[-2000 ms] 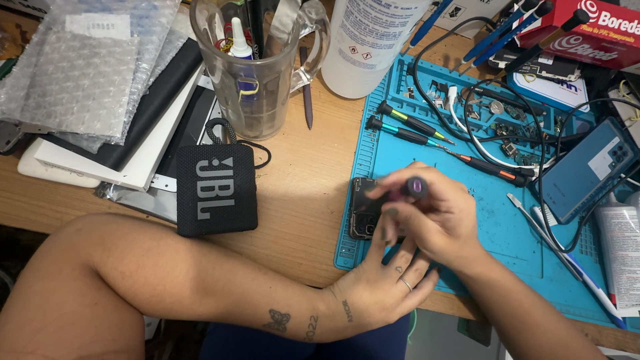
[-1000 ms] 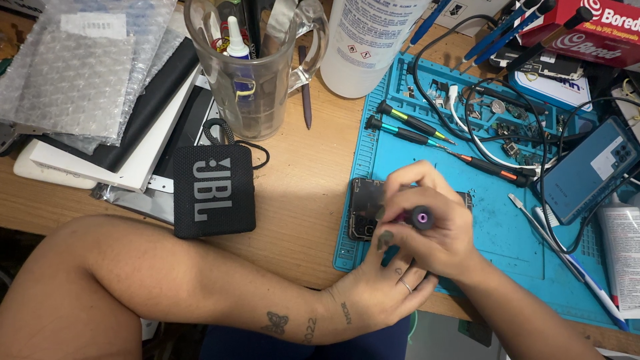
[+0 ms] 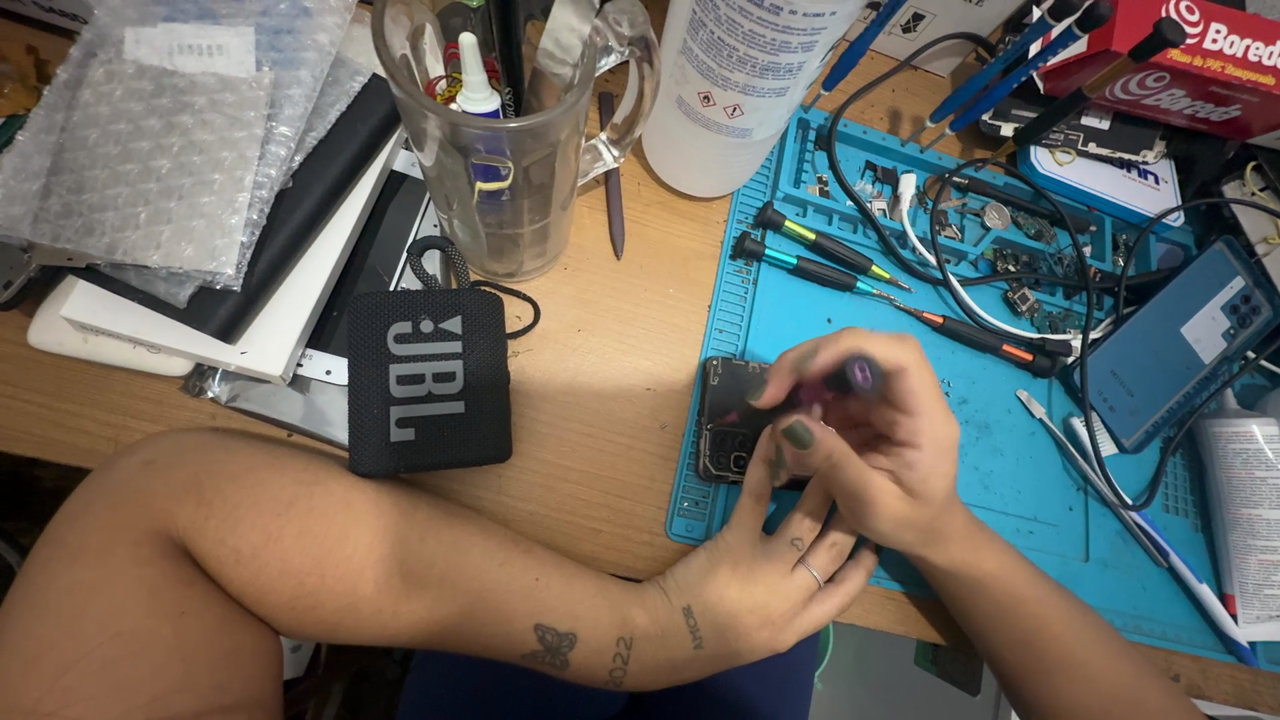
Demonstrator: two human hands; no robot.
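On the blue silicone repair mat (image 3: 1000,500) lies a smartphone with its back cover off (image 3: 725,400), its camera lenses facing up near the mat's left edge. My right hand (image 3: 880,450) grips a purple and black screwdriver (image 3: 860,375) over the phone; its tip is hard to make out. My left hand (image 3: 790,560), with a ring on one finger, reaches in from below, its fingertips at the phone and close to the right thumb. Whether the left fingers hold anything is hidden. Precision screwdrivers (image 3: 820,265) rest on the mat above the hands.
A black JBL speaker (image 3: 430,380) stands left of the mat, below a glass mug (image 3: 500,170) and a large plastic bottle (image 3: 740,90). Right of the hands are a brush (image 3: 1150,530), a blue phone (image 3: 1180,340), a tube (image 3: 1240,510) and loose cables. Small parts fill the mat's trays (image 3: 1000,220).
The screwdriver and my right hand have shifted slightly over the phone, and the handle's tilt has changed. My left hand stays in about the same place.
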